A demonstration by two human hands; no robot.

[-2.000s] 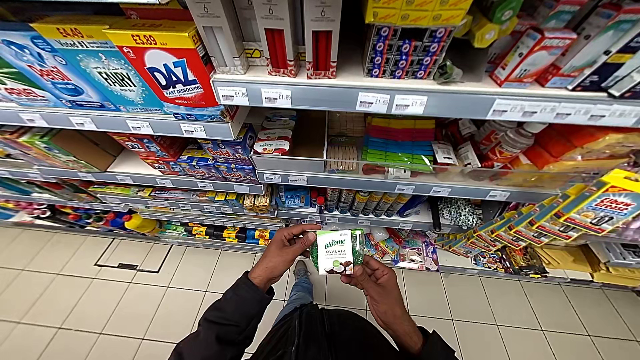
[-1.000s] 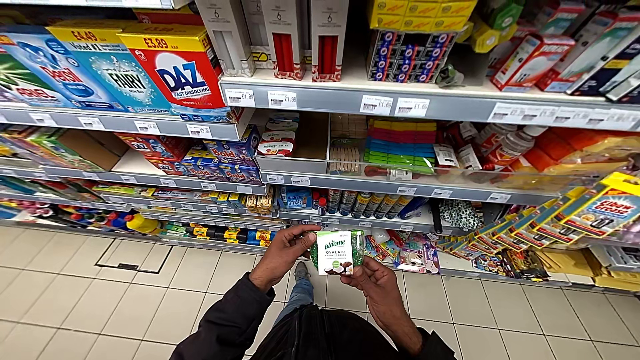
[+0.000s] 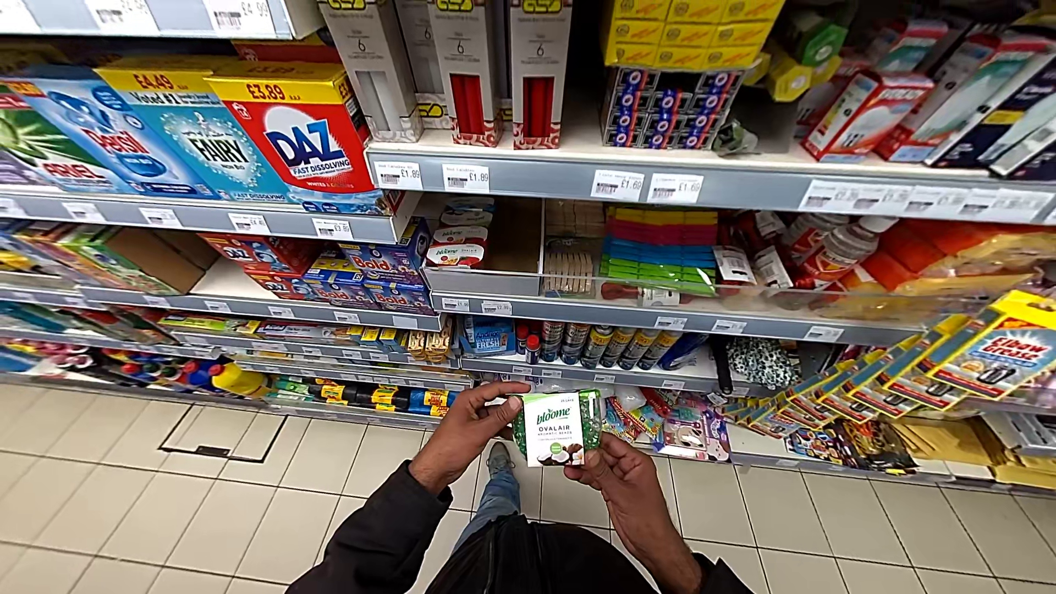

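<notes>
Between my two hands is a Bloome air freshener pack (image 3: 553, 428), with green beads showing on both sides of a white card front printed with coconuts. My left hand (image 3: 472, 427) grips its upper left edge, the thumb on the near side. My right hand (image 3: 624, 478) holds its lower right corner between thumb and fingers. The pack faces up toward me, over the tiled floor and just in front of the lower shelves. Similar Bloome packs (image 3: 459, 245) with red trim lie stacked in a shelf compartment above it.
Detergent boxes (image 3: 293, 136) stand on the upper left shelf. Coloured plastic clothes pegs (image 3: 658, 252) lie in a clear-fronted shelf compartment. Spray cans (image 3: 607, 345) line a lower shelf. Hanging Elbow Grease packs (image 3: 990, 351) jut out at the right. My shoe (image 3: 499, 458) is on the tiled floor.
</notes>
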